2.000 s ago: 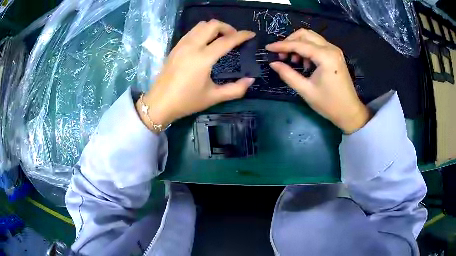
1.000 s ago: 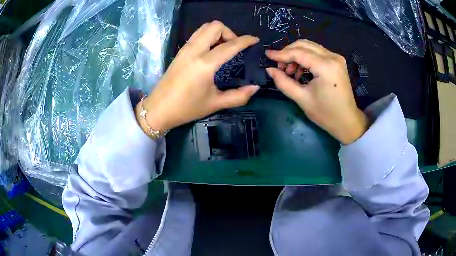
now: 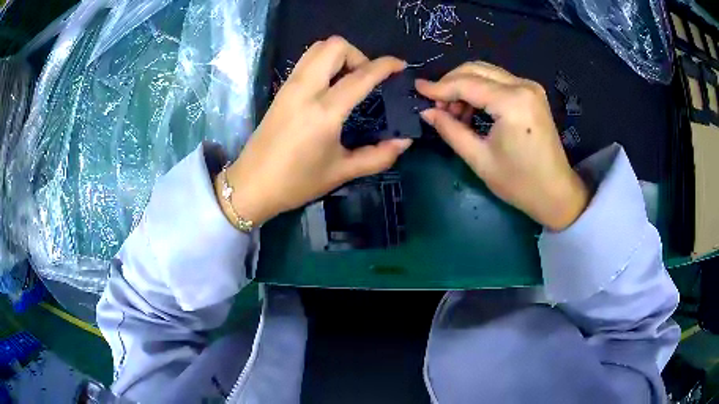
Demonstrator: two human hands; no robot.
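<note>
My left hand (image 3: 315, 130) holds a black plastic frame (image 3: 402, 106) between thumb and forefinger, above the black mat. My right hand (image 3: 504, 126) is at the frame's right edge, its thumb and forefinger tips nearly together; a small dark piece seems to be between them, too small to tell. More black square frames (image 3: 321, 225) lie stacked on the green bench near my body. Thin silvery pins (image 3: 437, 22) lie scattered on the mat beyond my hands.
A large clear plastic bag (image 3: 118, 150) lies spread at left. A second clear bag (image 3: 623, 35) is at the back right. Small dark pieces (image 3: 569, 102) lie on the mat (image 3: 623, 142) at right. A cardboard sheet (image 3: 707, 181) with black frames is at far right.
The held frame and my right fingertips have shifted slightly right and come together. The view has shifted a little, and the pins show nearer the top edge. The stacked frames stay in place.
</note>
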